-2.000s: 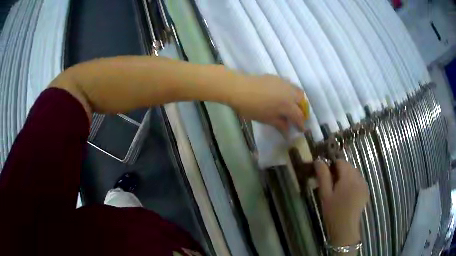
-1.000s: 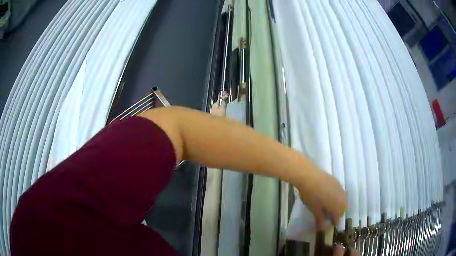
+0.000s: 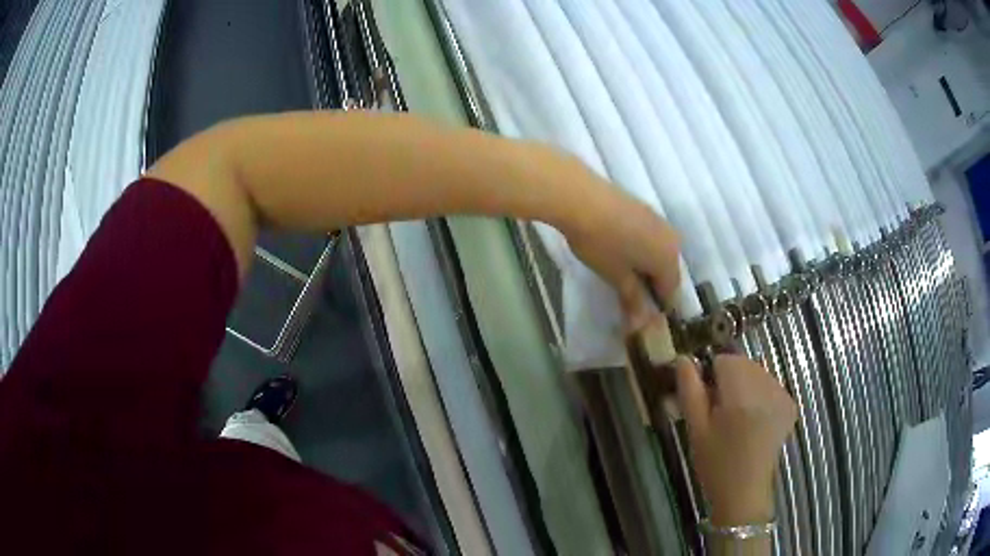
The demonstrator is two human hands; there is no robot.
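Note:
Long folded white cloth (image 3: 651, 119) covers the upper part of the metal frame. Bare shiny bars (image 3: 830, 369) show below its edge, with a row of small brassy metal clips (image 3: 721, 326) along the edge. My left hand (image 3: 635, 252) reaches across from the left. Its bent fingers pinch a small cream-tan piece (image 3: 657, 341) at the cloth's corner. My right hand (image 3: 743, 421), with a bracelet at the wrist, is just below. Its thumb and fingers close around the end of a brownish metal clip. The fingertips partly hide what they hold.
Stacked layers with green (image 3: 505, 326), pale blue and beige cloth edges lie left of the white cloth. Further left are dark floor (image 3: 233, 65), a thin wire rack (image 3: 284, 326), my shoe (image 3: 271, 397) and another white folded cloth (image 3: 103, 119). A white piece (image 3: 914, 489) lies on the bars.
The view tilted down to the bars one second ago and has swung back. Both hands stay at the same cloth corner; my left fingers are now lower, close to my right fingertips.

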